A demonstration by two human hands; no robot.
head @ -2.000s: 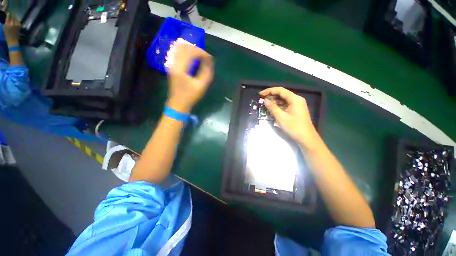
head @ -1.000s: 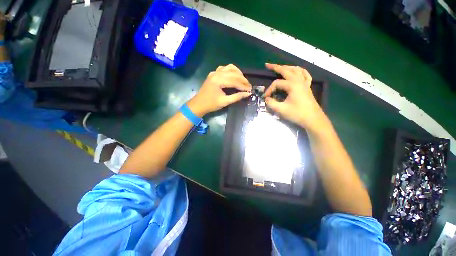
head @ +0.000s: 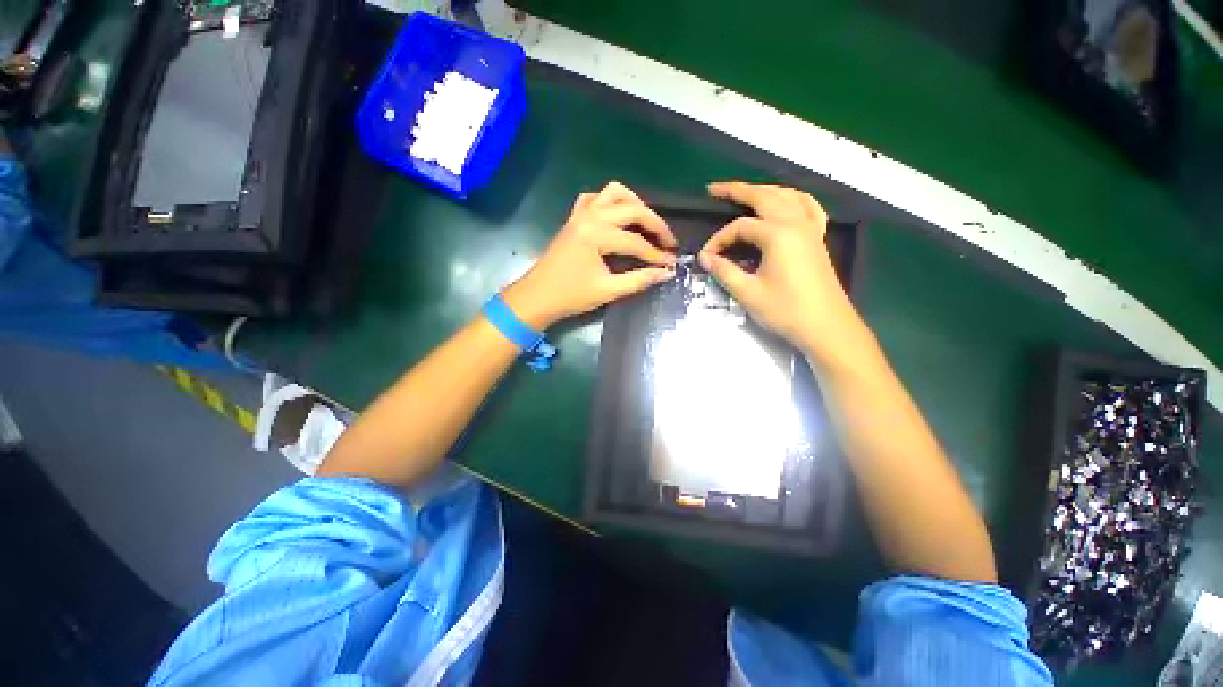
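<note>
A tablet with a glaring silver rectangle (head: 722,409) lies in a black foam tray (head: 610,463) in front of me. My left hand (head: 601,255), with a blue strap (head: 515,326) on the wrist, has thumb and fingertips together at the tablet's far end. My right hand (head: 778,269) has thumb and forefinger together just beside them. A tiny part (head: 685,262) shows between the fingertips of both hands; it is too small to identify, and which hand holds it is unclear. The fingers partly cover the electronics there.
A blue bin (head: 504,101) with small white parts (head: 453,122) stands at upper left. Stacked black trays (head: 298,161) bearing another tablet (head: 204,114) stand left of it. A black tray (head: 1062,403) heaped with glittering pieces (head: 1124,510) is at right. A white strip (head: 805,134) edges the green belt.
My left hand has come from the blue bin to the tablet's far end, beside my right hand. In the last second both hands moved only slightly. The neighbouring person's hand has left view at far left.
</note>
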